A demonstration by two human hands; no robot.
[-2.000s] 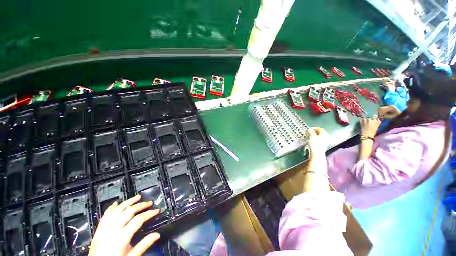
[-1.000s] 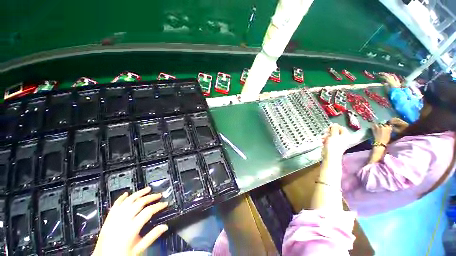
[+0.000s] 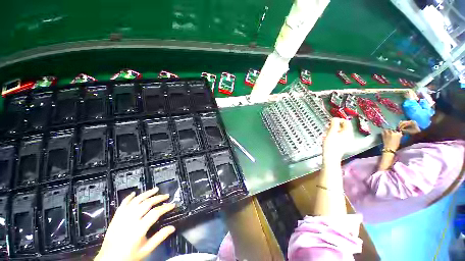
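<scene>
A large black blister tray [image 3: 148, 166] lies on the bench, its pockets holding black phone housings [image 3: 197, 178]. My left hand [image 3: 137, 222] is at the tray's near edge, fingers apart, fingertips over a housing in the nearest row. My right hand [image 3: 337, 136] is at the right edge of the clear component tray [image 3: 293, 125], fingers bent together. Whether it holds a small part cannot be made out. The clear tray has rows of tiny pockets and its far part looks raised.
Tweezers [image 3: 242, 148] lie between the trays. Red-edged phone assemblies [image 3: 227, 83] line the belt; more are piled right. A white post [image 3: 285, 48] stands behind. An open carton [image 3: 251, 224] is below the bench edge. A neighbour in pink [image 3: 413, 173] works at right.
The view has shifted slightly, so the trays sit a little differently in the picture. My right hand has moved slightly along the clear tray's edge. The clear tray's far part has risen. My left hand stays by the housing.
</scene>
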